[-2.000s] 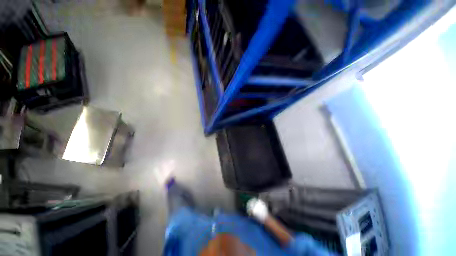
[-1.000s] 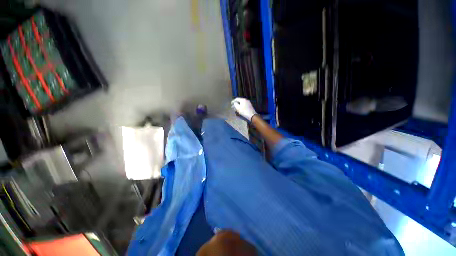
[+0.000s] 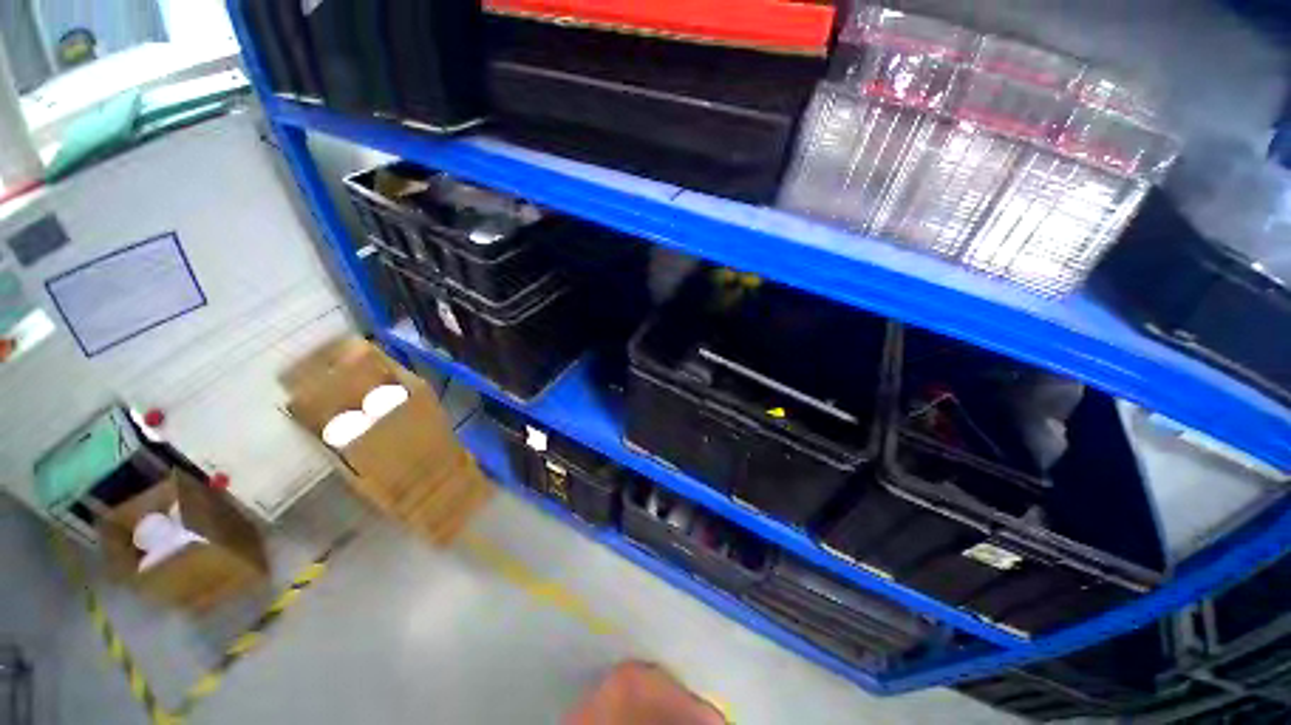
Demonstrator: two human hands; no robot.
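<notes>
Neither of my hands is in view. Nearest in front is a blue shelving rack (image 3: 609, 213). Its middle shelf holds open black bins, one (image 3: 779, 425) with dark contents and another (image 3: 991, 524) with a clear bag inside. Stacked black bins (image 3: 482, 312) stand at its left end. On the upper shelf a bright red sheet or lid (image 3: 666, 20) lies on a black bin (image 3: 637, 106). Clear ribbed plastic trays (image 3: 977, 170) are stacked beside it. Lower down are more black bins (image 3: 566, 475).
An open brown carton (image 3: 404, 460) with white round items stands on the floor left of the rack. Another carton (image 3: 198, 545) stands farther left, inside yellow-black floor tape (image 3: 269, 616). A white wall (image 3: 255, 340) is behind them. A yellow line (image 3: 545, 581) runs alongside the rack.
The view has swung from the floor and my clothing to the rack's front. My white-gloved right hand, seen earlier beside the rack, has left the picture.
</notes>
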